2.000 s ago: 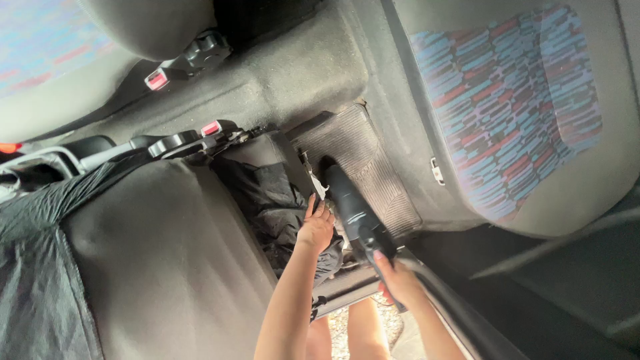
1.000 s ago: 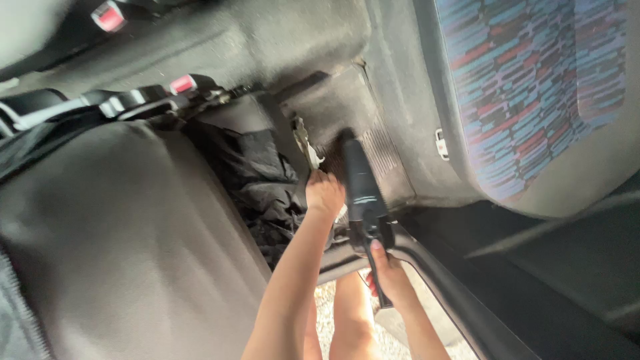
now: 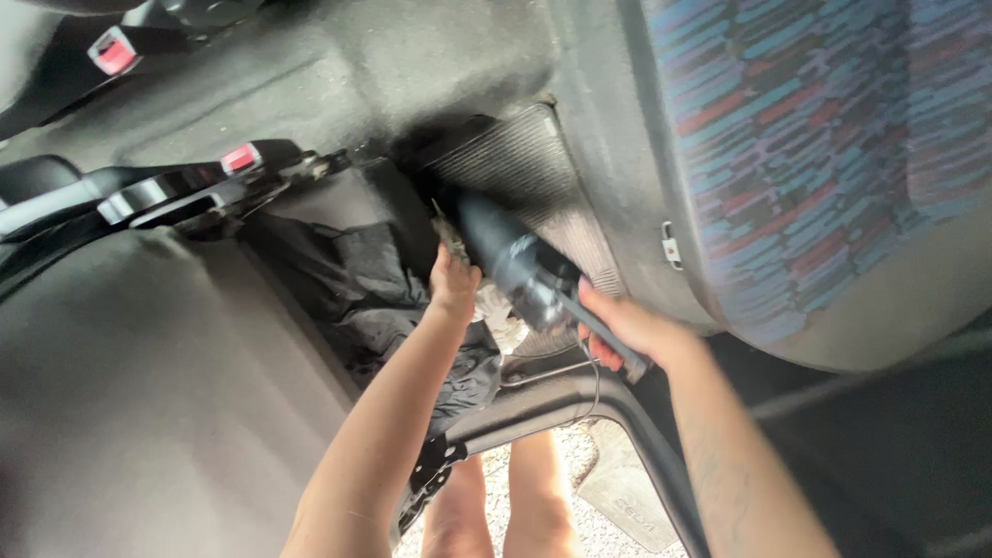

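Note:
My right hand [image 3: 616, 322] is closed around the handle of a black handheld vacuum cleaner [image 3: 527, 267], whose nozzle points up and left over the ribbed floor mat [image 3: 573, 225] of a car. At the front seat's lower edge is my left hand [image 3: 455, 283], its fingers bent at a thin, pale, worn-looking piece [image 3: 449, 232]; whether it grips this piece is hard to tell. Crumpled whitish material [image 3: 504, 318] lies just right of that hand, below the vacuum's body. Black fabric [image 3: 372, 263] hangs in folds to its left. The nozzle tip is blurred against the dark.
A grey seat [image 3: 139, 372] fills the left, with a red-buttoned seat-belt buckle [image 3: 240, 159] above it. A patterned seat [image 3: 806, 155] stands at the right. Below runs the door sill [image 3: 542, 403], with a cable over it; outside, a loose mat [image 3: 628, 488] lies on gravel.
The vacuum's nozzle has swung left, toward the dark gap beside the grey seat, and the vacuum now lies more slanted. My left hand stays near the seat's lower edge.

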